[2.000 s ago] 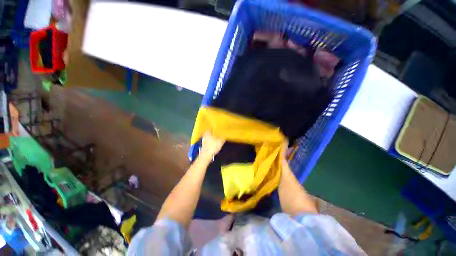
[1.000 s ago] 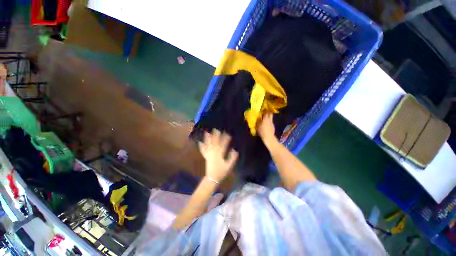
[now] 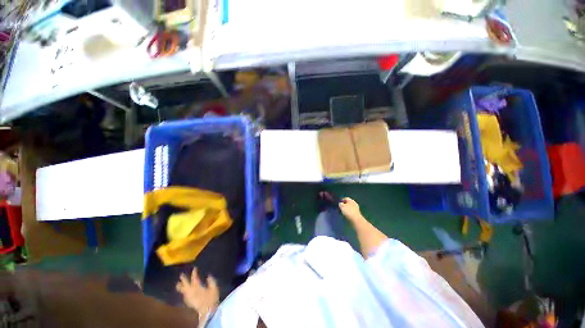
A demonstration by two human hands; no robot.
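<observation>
A blue plastic crate (image 3: 251,192) stands at the left across the white bench. Black cloth (image 3: 208,163) fills it and spills over its near edge. A yellow piece (image 3: 192,230) lies bunched on the black cloth, one end over the crate's left rim. My left hand (image 3: 199,295) is at the crate's near edge, fingers spread, over or against the black cloth, holding nothing visible. My right hand (image 3: 349,209) is out in front of me above the green floor, below the bench, fingers loosely curled; whether it holds anything cannot be seen.
A brown seat cushion (image 3: 372,150) with a dark cord lies on the white bench (image 3: 423,157). A second blue crate (image 3: 542,166) with yellow and dark cloth stands at the right, a red container (image 3: 568,168) beside it. White machine tables (image 3: 359,29) run across the back, with red-handled scissors (image 3: 163,43).
The view has turned right. Both hands have come away from the yellow piece, which now lies in the crate. My right hand has moved away from the crate to the right.
</observation>
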